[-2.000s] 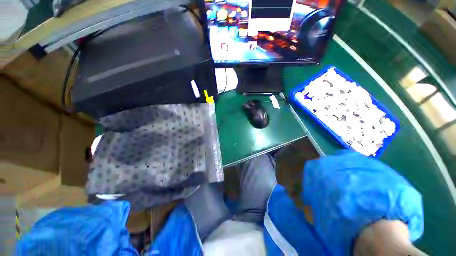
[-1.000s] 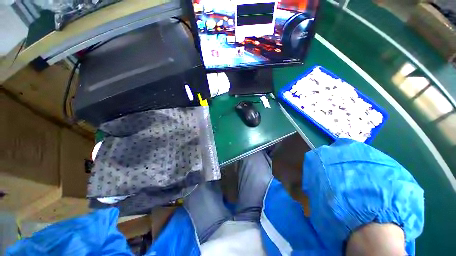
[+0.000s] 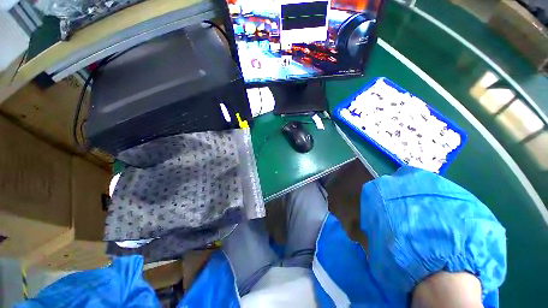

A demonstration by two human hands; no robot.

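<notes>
Neither of my hands shows. My blue left sleeve reaches the bottom left edge, and my right sleeve with a bare piece of forearm is cut off at the bottom right. A grey patterned sheet (image 3: 180, 186) with a clear edge lies on the bench in front of me; white and dark bits stick out at its left side and under its front edge, too little to name. A black mouse (image 3: 298, 136) lies on the green bench right of it. A yellow tag (image 3: 241, 120) is at the front of the black computer case (image 3: 162, 84).
A monitor (image 3: 306, 42) showing a dark waveform window stands behind the mouse. A blue basket (image 3: 368, 142) full of small white pieces is at the right. Brown cartons (image 3: 36, 174) stand at the left. A shelf edge (image 3: 120, 30) is above the case.
The view has shifted since two seconds ago, so the monitor, mouse and basket sit a little further left in the picture. My sleeves have moved slightly. The sheet and mouse look unmoved on the bench.
</notes>
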